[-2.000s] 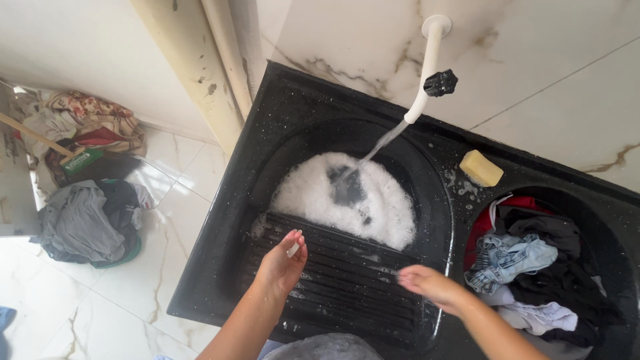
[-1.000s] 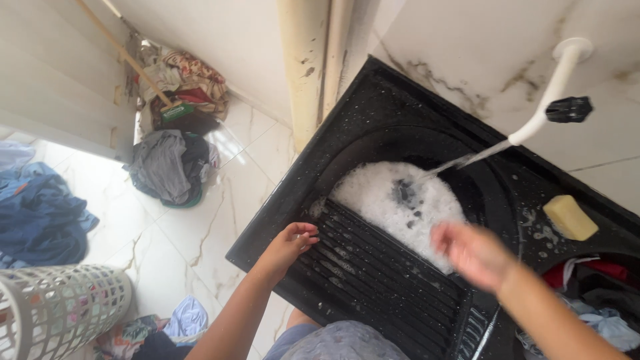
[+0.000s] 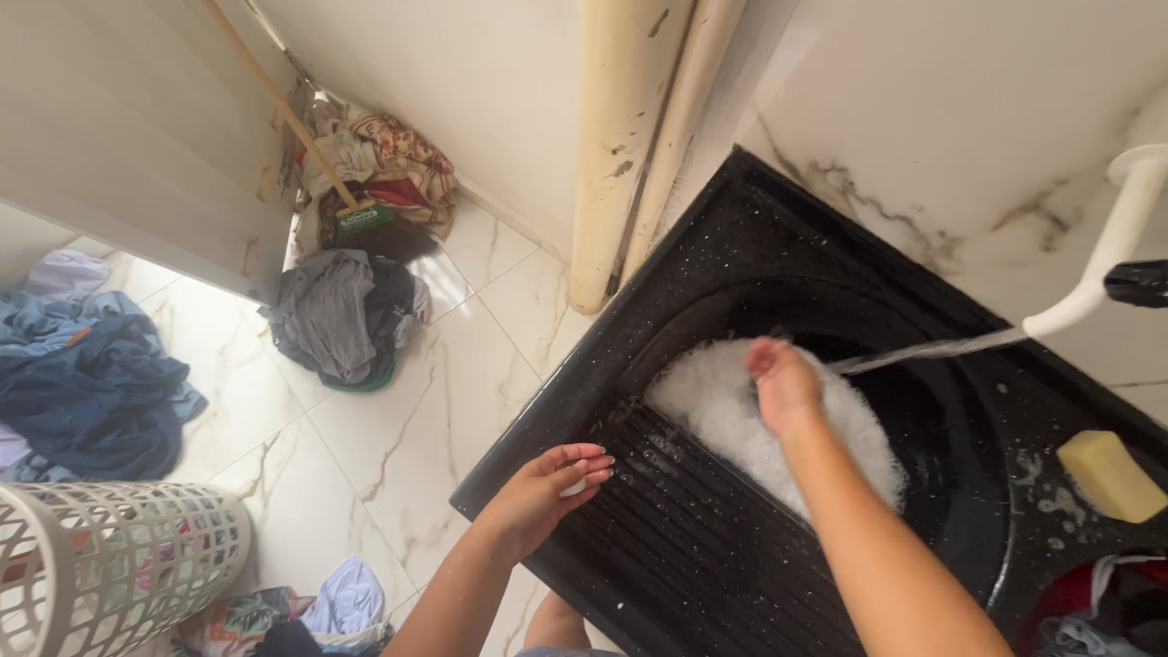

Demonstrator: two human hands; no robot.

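Observation:
A black laundry sink (image 3: 712, 265) with a ribbed washboard (image 3: 693, 520) holds water topped with white foam (image 3: 721, 401). My right hand (image 3: 783, 383) is over the foam, its fingers loosely bent, with nothing seen in it. Beside the washboard's left edge is my left hand (image 3: 557, 488), palm turned inward, fingers apart and empty. Water (image 3: 931, 351) runs from a white tap pipe (image 3: 1090, 274) with a black handle (image 3: 1136, 284) into the basin. A yellow bar of soap (image 3: 1109, 474) lies on the rim at the right. Clothes (image 3: 1086, 630) fill a second basin at lower right.
Clothes lie in heaps on the marble-look tile floor: blue ones (image 3: 100, 392) at far left, grey ones (image 3: 333, 315) near a broom (image 3: 363, 217). A white plastic laundry basket (image 3: 137, 547) lies at lower left. A beige pipe (image 3: 620, 137) stands behind the sink's corner.
The view has swung left, bringing the laundry basket and blue clothes into sight. My right hand has moved from over the washboard to over the foam.

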